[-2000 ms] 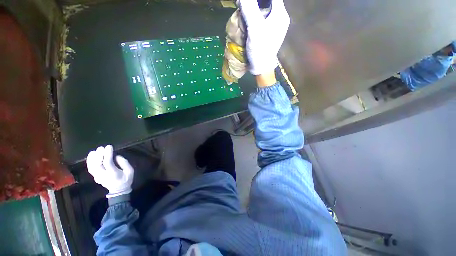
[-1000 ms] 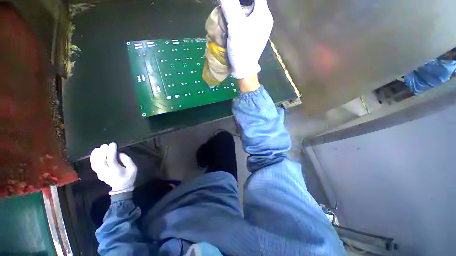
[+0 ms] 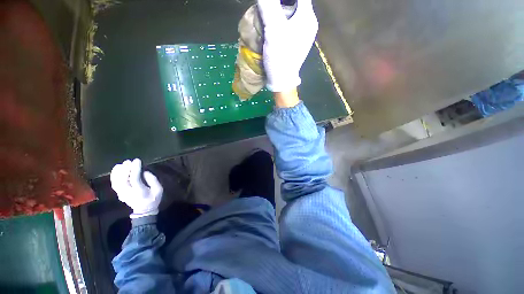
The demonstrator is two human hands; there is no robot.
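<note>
A green circuit board [image 3: 212, 86] with rows of small white marks lies flat on the dark green work surface [image 3: 123, 109]. My right hand [image 3: 287, 49], in a white knit glove, grips a grey-yellow wrapped tool [image 3: 249, 57] above the board's right part and hides some of it. The top of the hand is close to the picture's upper edge. My left hand [image 3: 137, 185], in a white glove, is at the surface's front left edge with its fingers loosely curled; no object shows in it.
A rough, stained red sheet [image 3: 37, 126] hangs at left, above a green conveyor [image 3: 26, 252] with a pale rail. A metal booth panel [image 3: 396, 63] is at right. Blue cloth [image 3: 499, 97] shows at the far right, beyond a grey panel [image 3: 448, 195]. My legs are below.
My right hand and the wrapped tool have moved left over the board since the first frame. The view has shifted slightly, so the board and surface appear further right. My left hand keeps its loosely curled pose.
</note>
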